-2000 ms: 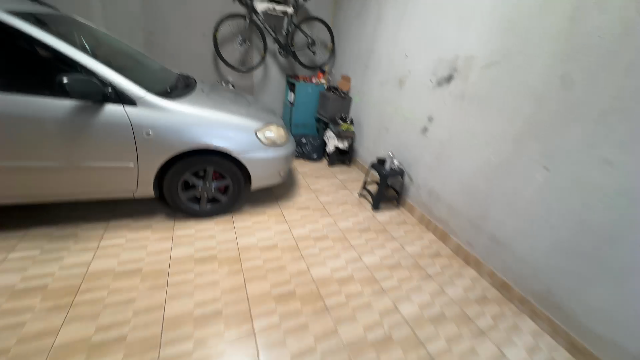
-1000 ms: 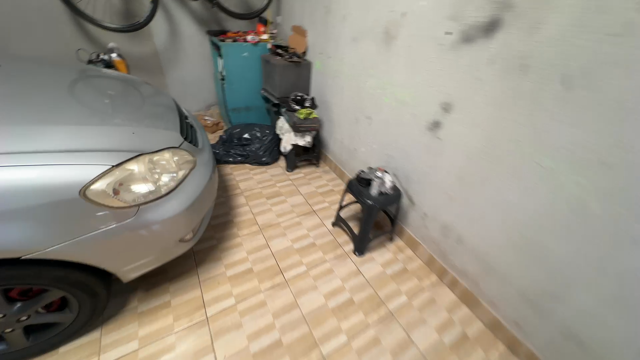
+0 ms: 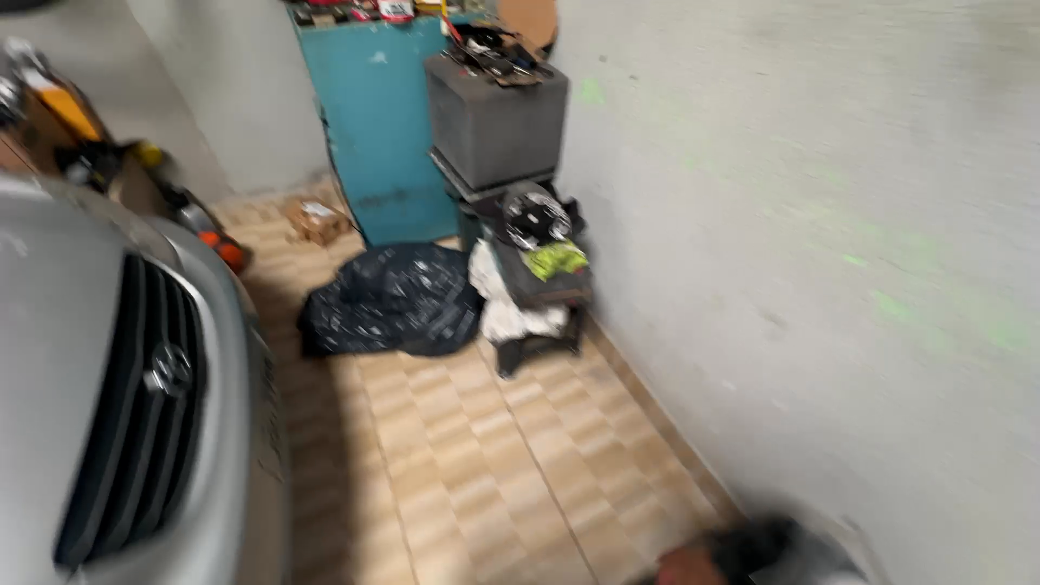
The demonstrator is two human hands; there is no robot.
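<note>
At the bottom edge, right of the middle, shows a blurred reddish-brown shape that looks like part of my right hand (image 3: 691, 566). It touches or lies just beside a dark object (image 3: 760, 540) with grey, shiny material around it; blur hides what that is and whether the fingers hold it. My left hand is outside the picture. Farther off, a small black stool (image 3: 540, 349) by the wall bears a dark case, a clear plastic-wrapped roundish item (image 3: 535, 218) and a yellow-green cloth (image 3: 556, 259). White cloth (image 3: 508, 318) hangs at its side.
A silver car's front (image 3: 244, 406) fills the left. Beyond the tiled floor (image 3: 463, 455) lie a black plastic bag (image 3: 398, 301) and a small cardboard box (image 3: 317, 221). A blue cabinet (image 3: 382, 130) and a grey box (image 3: 500, 122) stand behind; a pale wall (image 3: 796, 244) runs along the right.
The view has moved forward past the car's headlight, toward the cabinet corner. A blurred hand-like shape now shows at the bottom edge; neither earlier frame shows one.
</note>
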